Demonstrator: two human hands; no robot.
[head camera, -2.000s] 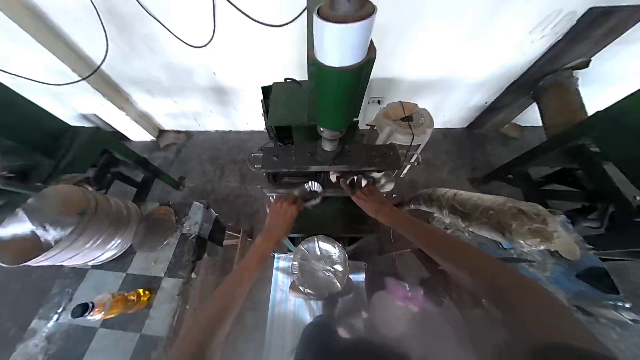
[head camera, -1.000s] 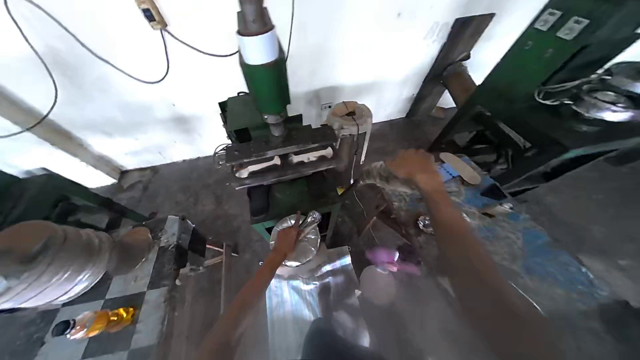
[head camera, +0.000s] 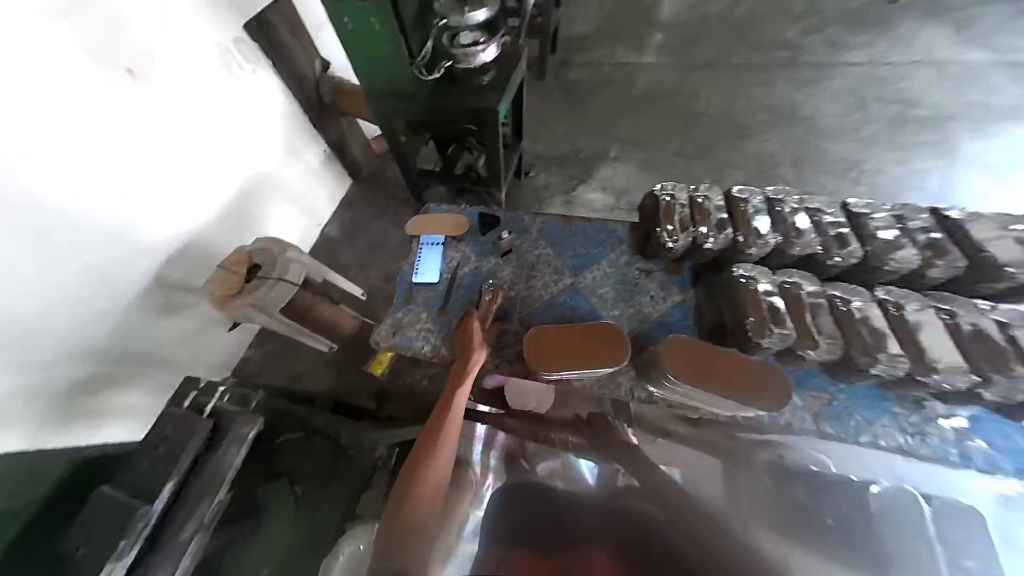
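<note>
My left hand (head camera: 472, 340) reaches over the blue patterned tabletop (head camera: 560, 240), its fingers around a small shiny metal piece (head camera: 491, 295). To its right lie two stacks of long, rounded-end plates, one nearer (head camera: 576, 348) and one farther right (head camera: 724, 374), with brownish reflections on top. My right hand (head camera: 610, 436) is low in the view, in shadow below the stacks; its fingers and anything in them are unclear. Between the hands are a pale rounded piece (head camera: 529, 395) and a purple thing. A phone with a lit screen (head camera: 429, 258) lies beyond my left hand.
Two rows of shiny shaped metal pieces (head camera: 832, 232) stand at the right. A green machine (head camera: 448, 96) stands beyond the table. A plastic stool (head camera: 280, 280) is at the left, near the wall. Dark metal press parts (head camera: 184, 472) fill the lower left.
The view has swung far to the right, from the green press to the table. My left hand has left the round metal lid near the press; my right hand has drawn back toward my body.
</note>
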